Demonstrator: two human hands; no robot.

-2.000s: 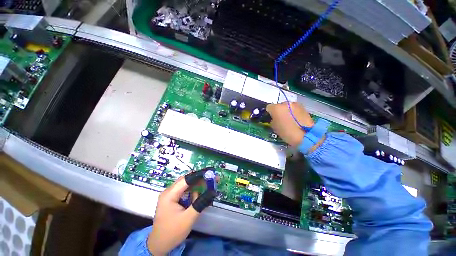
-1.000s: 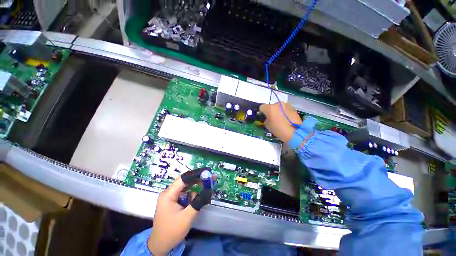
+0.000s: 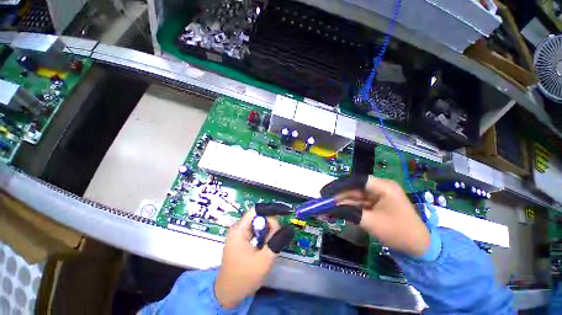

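Note:
A large green circuit board (image 3: 229,123) lies across the conveyor, with a long white-silver heatsink (image 3: 265,170) and a finned heatsink (image 3: 311,121) at its far edge. My left hand (image 3: 249,255), with black finger cots, holds a large electrolytic capacitor (image 3: 259,229) with a pale end over the board's near edge. My right hand (image 3: 385,215) holds another purple-blue capacitor (image 3: 317,206) lying sideways above the board, its end close to my left fingertips. Whether the left fingertips touch it cannot be told.
Further boards lie at the far left (image 3: 40,114) and the right (image 3: 388,161). Black bins of metal parts (image 3: 215,37) stand beyond the conveyor rail (image 3: 145,237). A blue cord (image 3: 371,83) hangs to my right wrist. A brown carton (image 3: 46,224) with a pocketed sheet is at the near left.
My right hand has moved back from the finned heatsink towards my left hand and now visibly holds a capacitor. My left hand has shifted slightly right, its capacitor still held.

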